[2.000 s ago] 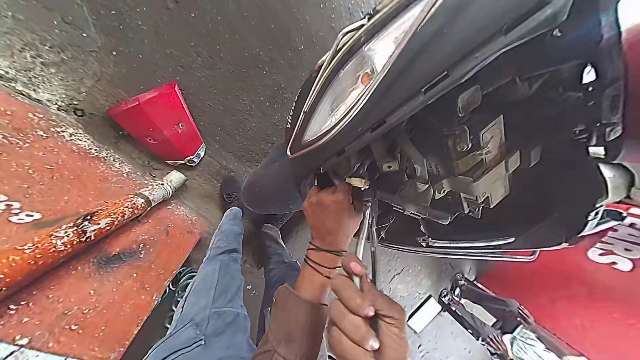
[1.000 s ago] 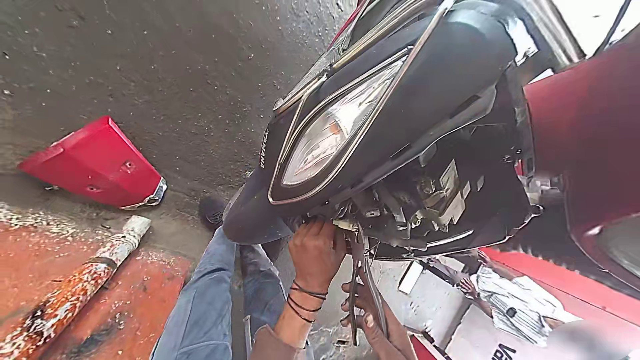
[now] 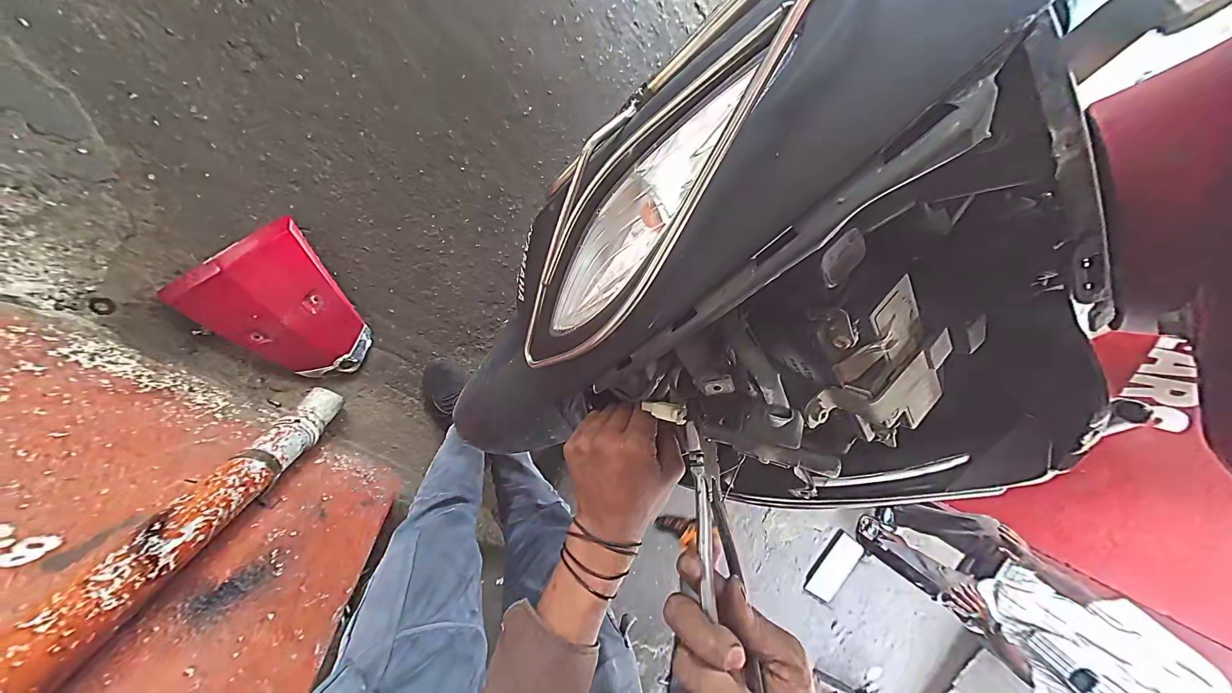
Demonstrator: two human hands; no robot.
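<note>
My left hand, with dark cords round its wrist, reaches up into the underside of a black Yamaha scooter's front body. Its fingertips are hidden among dark parts, beside a small cream connector; what they hold cannot be told. At the lower middle my right hand is closed round metal pliers with long handles, whose jaws point up to the connector. Above the hands is the scooter's clear light lens. Exposed brackets and metal parts show in the opened body to the right.
A red plastic panel lies on the grey ground at left. Below it, a peeling orange pole crosses a red-orange painted surface. Another person in a patterned top is at lower right, beside a red board bearing white lettering.
The pliers' handles stood wider apart one second ago and are nearer together now. My left hand stays at the same part of the scooter. The view has shifted.
</note>
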